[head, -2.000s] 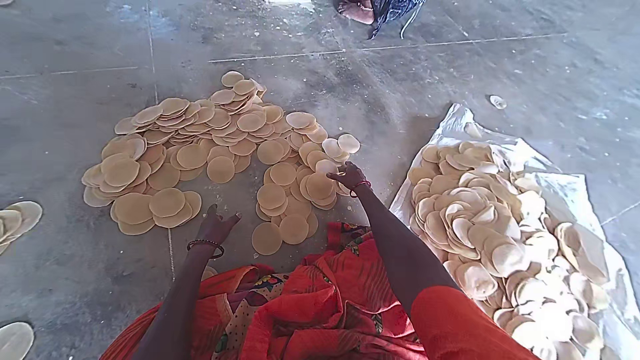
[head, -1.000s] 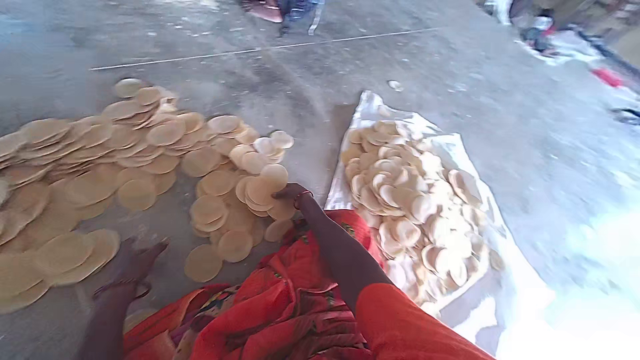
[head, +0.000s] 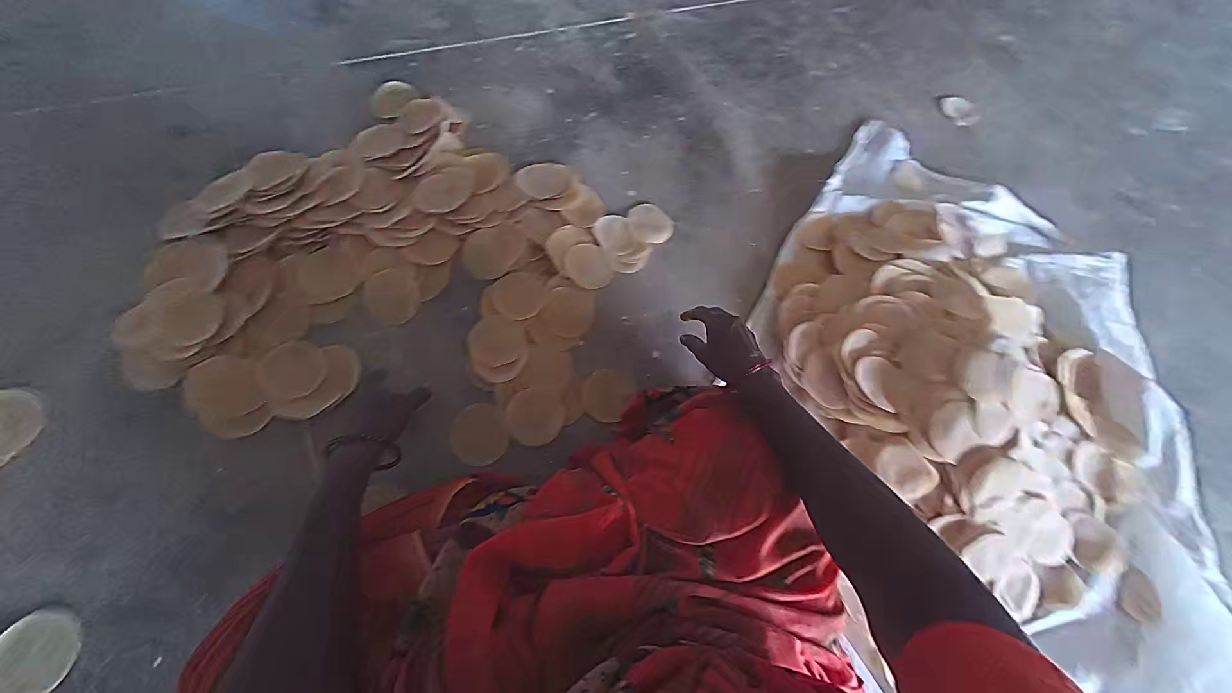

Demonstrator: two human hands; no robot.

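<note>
Thin round tan discs [head: 327, 274] lie overlapping in a wide curved spread on the floor, ahead and to the left. My left hand [head: 390, 409], blurred, is just right of the spread's lower left discs, fingers apart and holding nothing. Over bare floor between the disc spread and the white plastic sheet [head: 1107, 298], my right hand [head: 717, 342] has its thumb and fingers apart, with nothing in it. A large heap of similar discs [head: 924, 356] rests on that sheet to the right of my right hand.
Two more discs [head: 38, 650] lie at the left edge of the view. A small pale piece [head: 958, 109] is on the grey concrete floor [head: 654, 125] beyond the sheet. Red patterned cloth [head: 616, 558] covers my lap.
My right hand has come away from the right end of the disc spread, where it touched discs earlier, and is now nearer the sheet. The view has swung right and back left.
</note>
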